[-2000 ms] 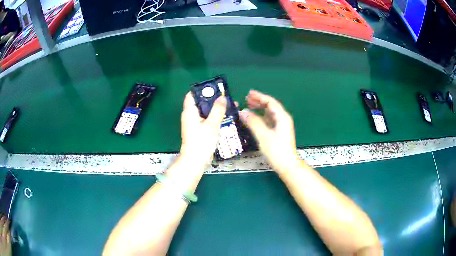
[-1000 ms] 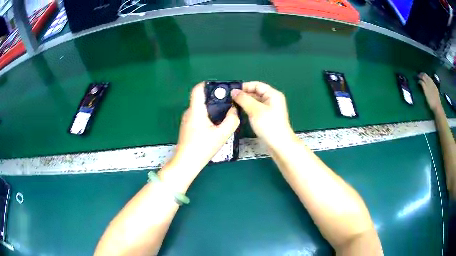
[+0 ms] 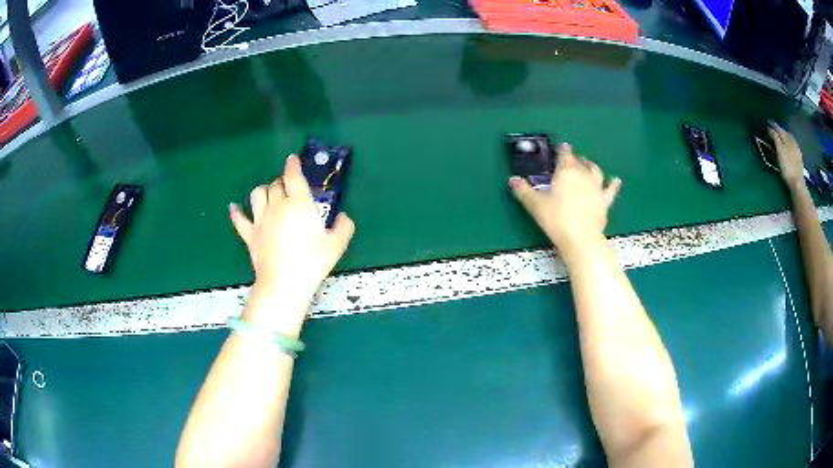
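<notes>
An open black phone housing [image 3: 335,164] lies on the green belt, with a pale round disc at its top and a thin orange lead. My left hand [image 3: 292,233] is over its lower part, fingers spread, index fingertip at its left edge. A second open housing [image 3: 532,157] is at the right, disc end up. My right hand [image 3: 574,203] holds it between thumb at the left edge and fingers at the right edge, hiding its lower part.
More open housings lie at the left [image 3: 113,228] and right [image 3: 702,155]. Another person's hand [image 3: 787,155] is at the far right. A whitish worn rail [image 3: 429,284] crosses in front. A red tray [image 3: 557,20] and black box [image 3: 155,37] stand beyond.
My hands have parted. The housing they both held now lies further left under my left hand. My right hand has moved right to another housing, which has shifted left.
</notes>
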